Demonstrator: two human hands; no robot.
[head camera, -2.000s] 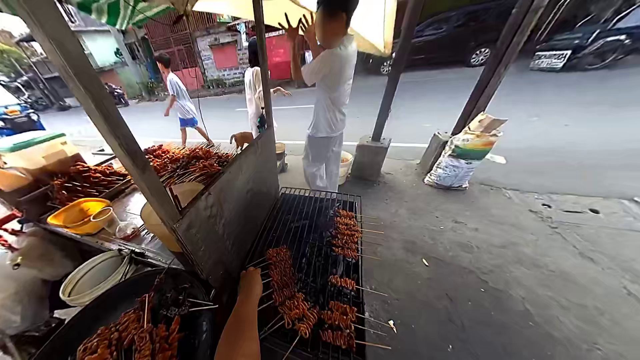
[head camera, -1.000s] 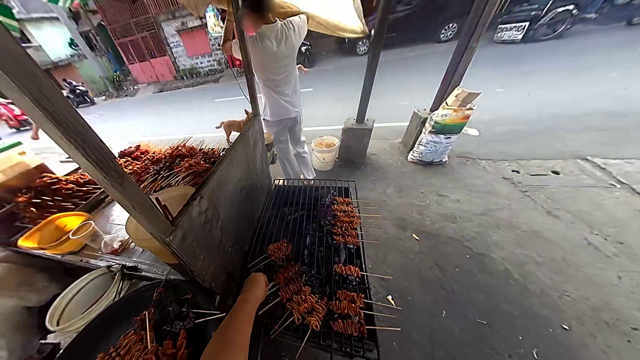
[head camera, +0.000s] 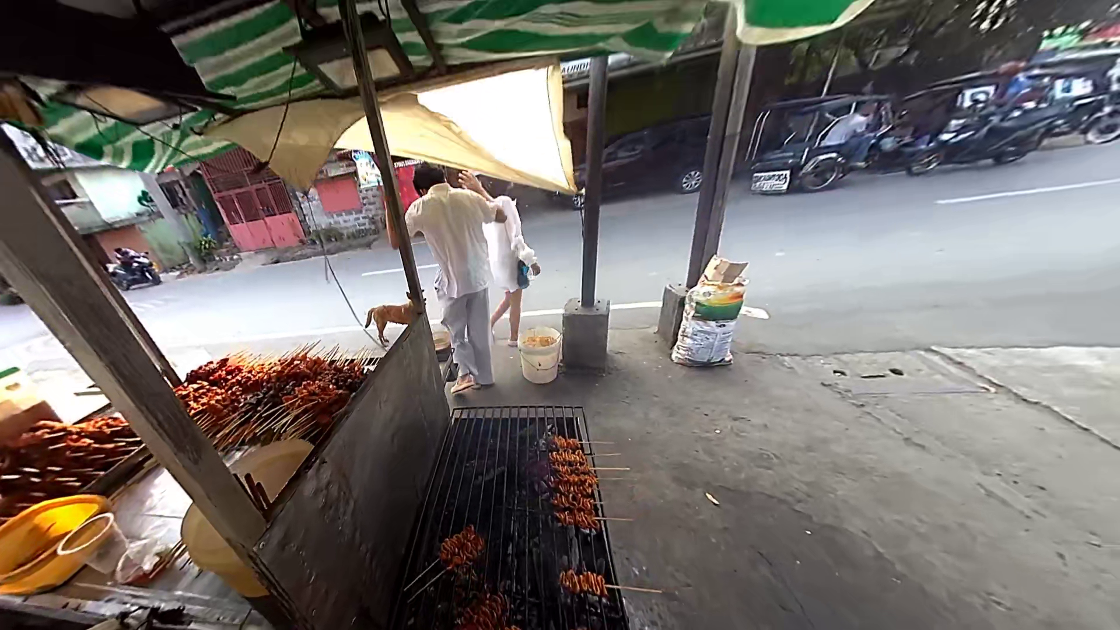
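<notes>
Neither my left hand nor my right hand shows in the present view. A charcoal grill with a wire grate (head camera: 503, 437) runs along the lower middle. Coiled skewered meat (head camera: 574, 481) lies in a row on its right side, the sticks pointing right over the edge. One more skewer (head camera: 584, 583) lies nearer on the same side. On the left part of the grate sits another skewer (head camera: 461, 548), its sticks toward the lower left. More skewered meat (head camera: 483, 612) is cut off by the bottom edge.
Left of the metal partition (head camera: 359, 481) are piled red skewers (head camera: 271, 389) and a yellow basin (head camera: 44, 534). A person (head camera: 459, 254) stands beyond the grill under a tarp (head camera: 490, 122), near another person (head camera: 507, 245), a dog (head camera: 391, 317), a white bucket (head camera: 540, 354), posts and a sack (head camera: 710, 315).
The bare hand and forearm seen at the grill's left side in both earlier frames are out of view. The view has tilted up. A second person in white now shows beside the standing one.
</notes>
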